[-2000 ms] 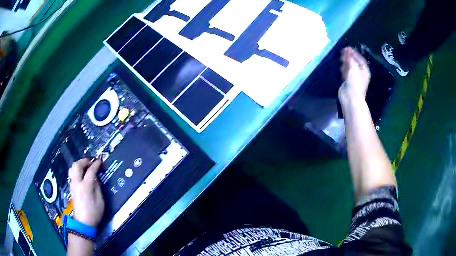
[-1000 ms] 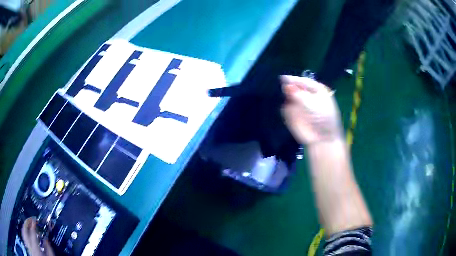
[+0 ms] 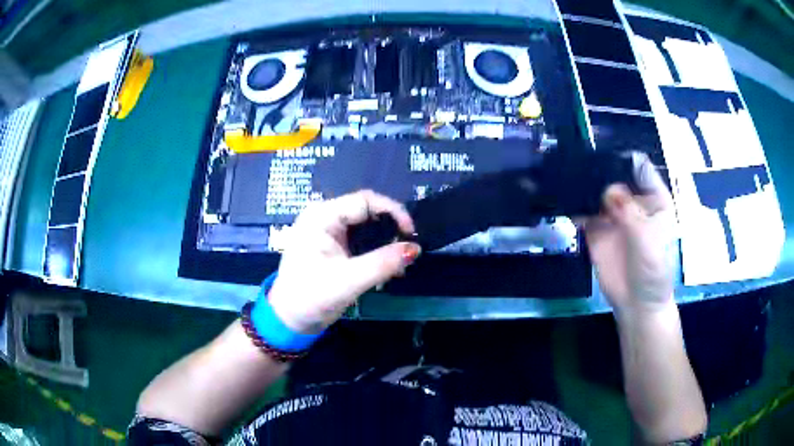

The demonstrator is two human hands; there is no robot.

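The open laptop base (image 3: 570,272) lies on the bench, with the battery pack (image 3: 248,187) along its front and two silver-white fans behind. A curved orange-yellow piece (image 3: 274,139) lies along the battery's rear edge at left. My left hand (image 3: 344,248), with a blue wristband, grips one end of a matte black insulating sheet (image 3: 479,207) between thumb and fingers. My right hand (image 3: 631,231) holds its other end. The sheet is above the battery and hides part of it. Some fingertips are blurred.
At right, a strip of black rectangles (image 3: 609,72) lies beside a white liner sheet (image 3: 757,253) with black L-shaped pieces. At left are another strip (image 3: 63,248) and an orange-yellow piece (image 3: 132,85). A dark bin (image 3: 727,348) is below the bench at right.
The view has swung back over the laptop. My right hand has come from beyond the bench edge to above the laptop. Both hands now hold the black sheet.
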